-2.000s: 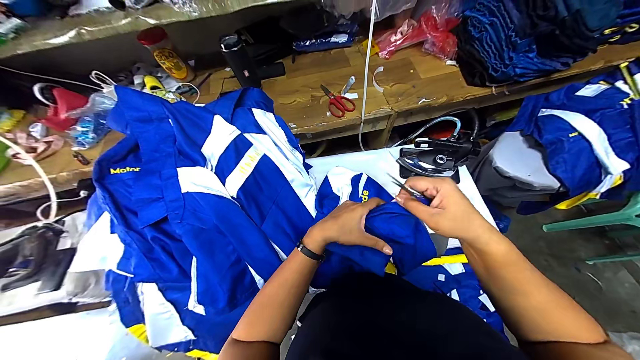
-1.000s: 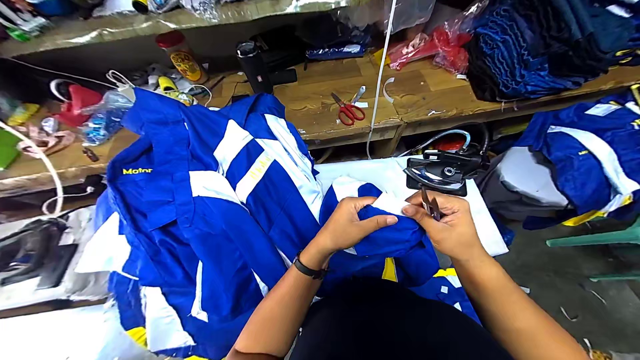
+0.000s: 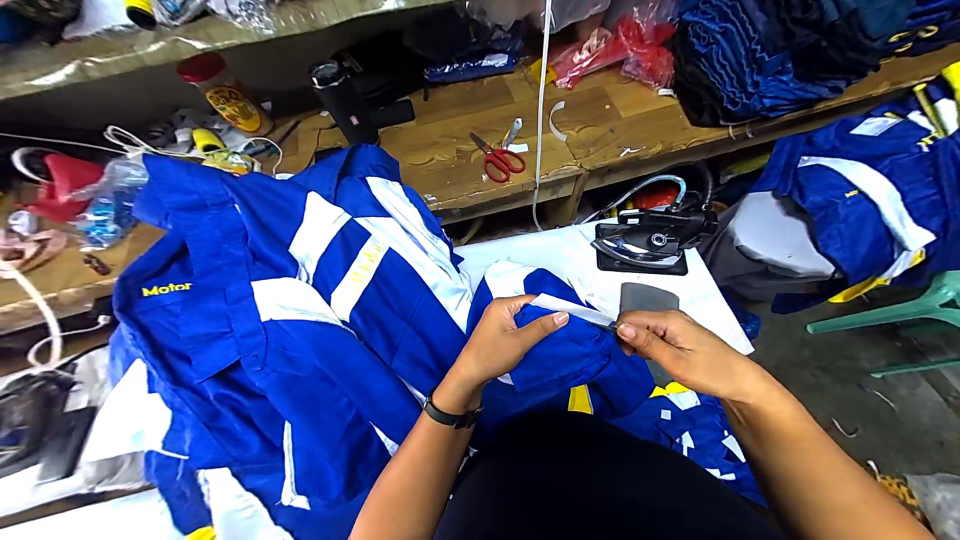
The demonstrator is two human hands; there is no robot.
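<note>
My left hand (image 3: 504, 337), with a black band at the wrist, holds the edge of a blue garment part (image 3: 562, 349) and the white strip (image 3: 574, 309) along it. My right hand (image 3: 671, 346) pinches a small dark metal tool (image 3: 609, 327), probably thread snips, at the strip's right end; most of it is hidden by the fingers. To the left, a blue jacket with white panels (image 3: 300, 375) and yellow lettering lies spread over the work surface. A black steam iron (image 3: 656, 232) rests on its dark stand beyond my right hand.
Red-handled scissors (image 3: 502, 163) lie on the wooden shelf (image 3: 442, 157), near a black flask (image 3: 341, 97) and a red-lidded jar (image 3: 225, 94). A white cord (image 3: 543, 97) hangs down in front. Blue garments (image 3: 862, 202) are heaped at right, above a green plastic stool (image 3: 900, 307).
One second ago the dark snips stood visible in my right hand; now they lie mostly hidden at the strip's right end. The white strip now stretches between both hands.
</note>
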